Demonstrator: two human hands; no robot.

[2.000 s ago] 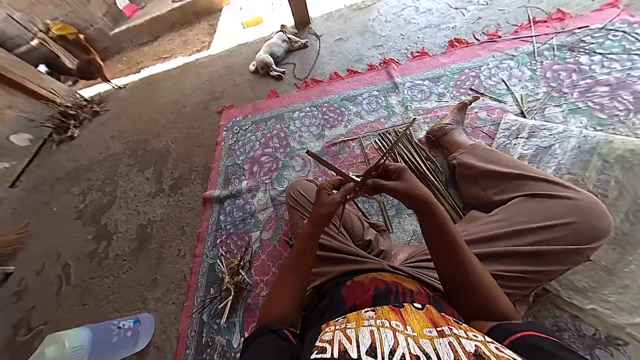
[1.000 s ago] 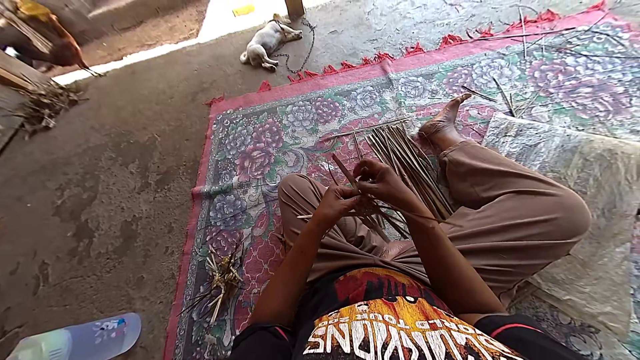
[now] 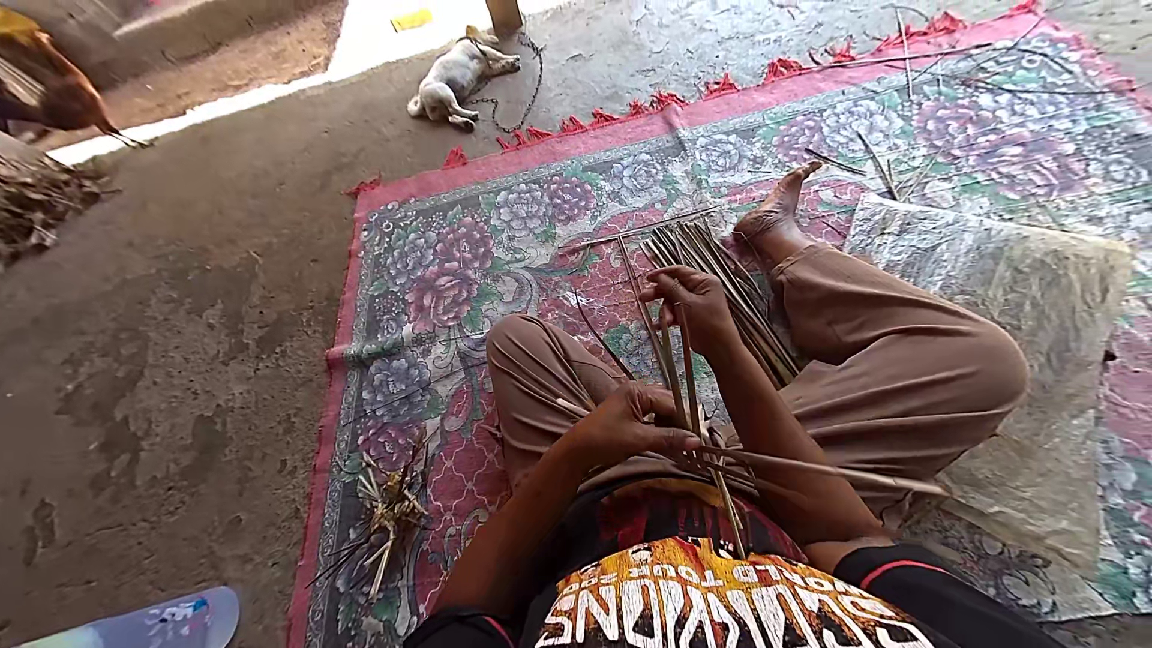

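Observation:
My left hand [image 3: 634, 421] pinches several crossed narrow plant strips [image 3: 717, 468] close to my lap, some pointing right and others toward my shirt. Farther forward, my right hand [image 3: 691, 301] has its fingers bent around the upper part of long strips that run down to the left hand; its exact grip is partly hidden. A bundle of dry strips [image 3: 742, 310] lies on the floral rug [image 3: 531, 225] just beyond and beside the right hand, between my legs.
A plastic sheet [image 3: 1017, 270] lies right of my knee. Scraps [image 3: 387, 513] rest at the rug's left. A chained puppy [image 3: 454, 81] lies beyond the fringe; a chicken [image 3: 58, 81] stands far left. A translucent container [image 3: 171, 621] is at bottom left.
My hands were close together over the strips; now they are apart, the right one farther forward and the left one nearer my body. The crossed strips have come down closer to my lap.

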